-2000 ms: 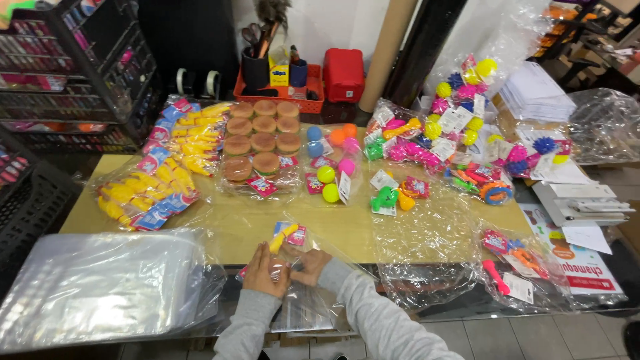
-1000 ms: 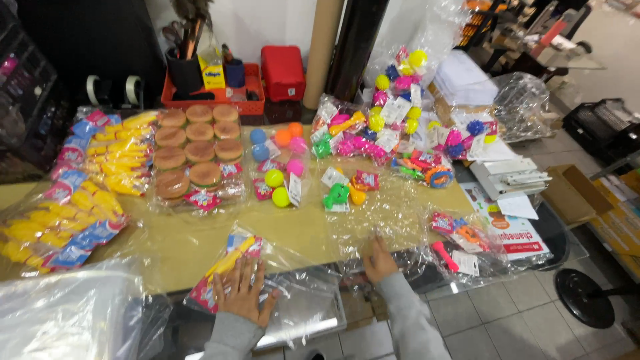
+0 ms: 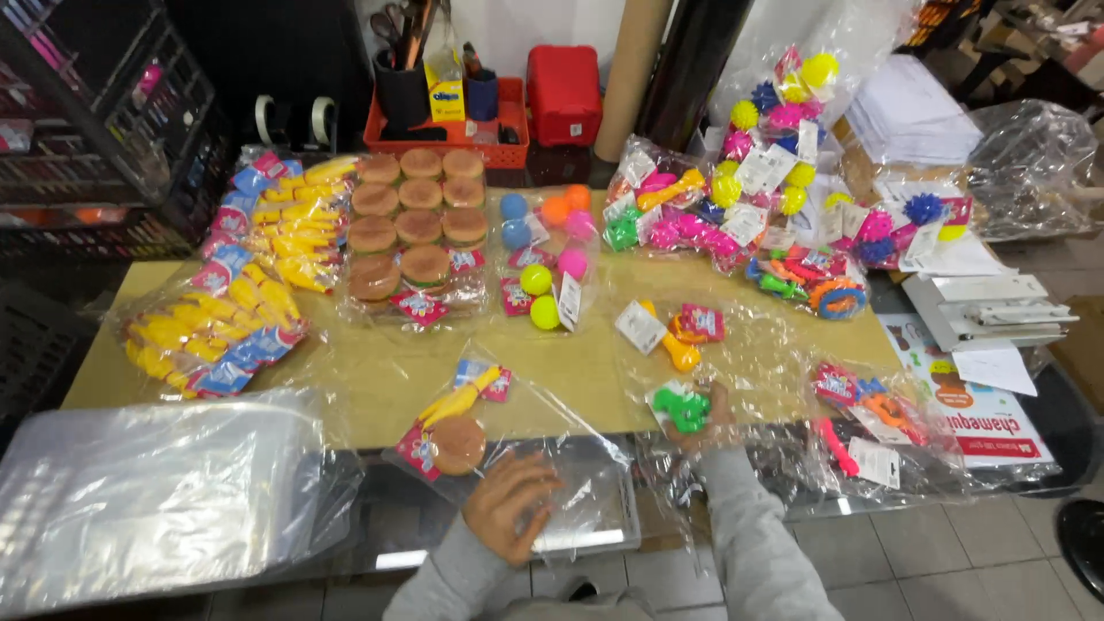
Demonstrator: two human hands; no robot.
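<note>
My left hand (image 3: 512,507) lies with spread fingers on a clear plastic bag (image 3: 552,423) near the table's front edge. Inside that bag are a yellow rubber chicken toy (image 3: 459,398) and a toy burger (image 3: 457,445), both with tags. To the right, my right hand (image 3: 709,419) has its fingers around a green toy (image 3: 681,409) with a white tag, at a larger clear bag. Above that hand lies an orange bone-shaped toy (image 3: 680,345) with tags.
Bagged yellow chickens (image 3: 216,328), toy burgers (image 3: 418,224), coloured balls (image 3: 543,295) and spiky balls (image 3: 789,185) line the back. Empty clear bags (image 3: 164,483) are stacked at left. A red basket (image 3: 492,153) stands behind, a black crate (image 3: 95,129) at back left.
The toy burger now shows in the bag under my left hand, beside the chicken. My right hand has left that bag, moved right and taken hold of the green toy.
</note>
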